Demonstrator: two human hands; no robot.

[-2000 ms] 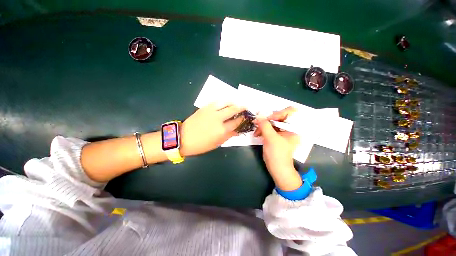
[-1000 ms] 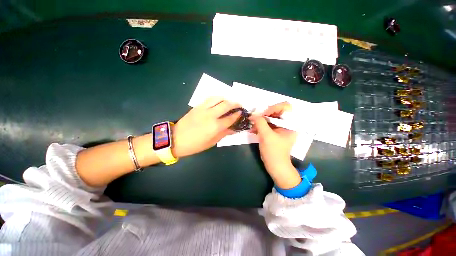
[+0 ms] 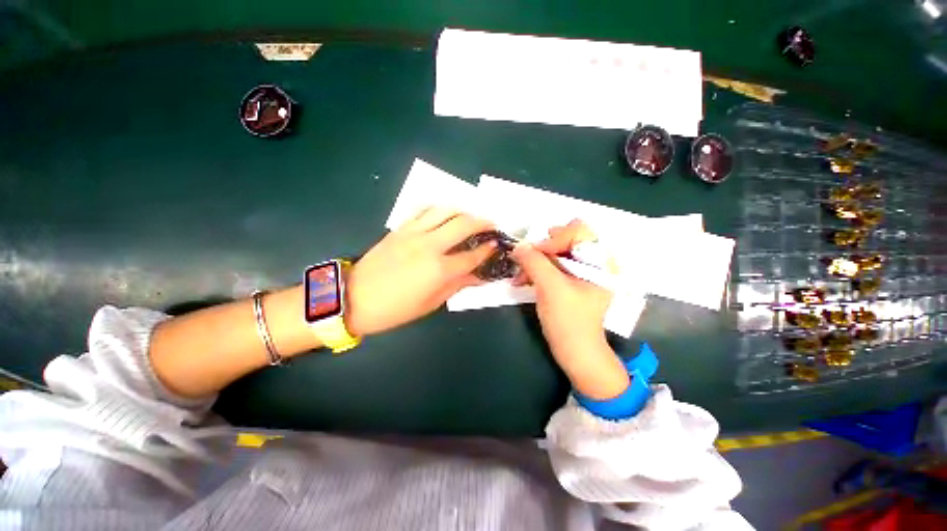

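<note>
My left hand (image 3: 421, 264) holds a black, shiny round housing (image 3: 496, 261) between thumb and fingers, over white sheets (image 3: 675, 259). My right hand (image 3: 566, 290) holds slim, pale tweezers (image 3: 590, 269), pen-like, with the tip end at the housing. The fingers of both hands meet there, so the tip and the inside of the housing are mostly hidden. I cannot tell whether a small part is at the tip. The white sheets lie overlapping on the dark green mat under both hands.
Two round housings (image 3: 649, 151) stand below the right end of a long white sheet (image 3: 566, 83). Another housing (image 3: 266, 111) stands at upper left, and a dark piece (image 3: 797, 46) lies at upper right. A clear blister tray (image 3: 763, 223) with gold parts (image 3: 846, 267) is at right.
My left hand and the housing have shifted slightly left. The right hand stays at the housing, and the pale tweezers show more clearly than one second ago. The dark piece at upper right appears further left.
</note>
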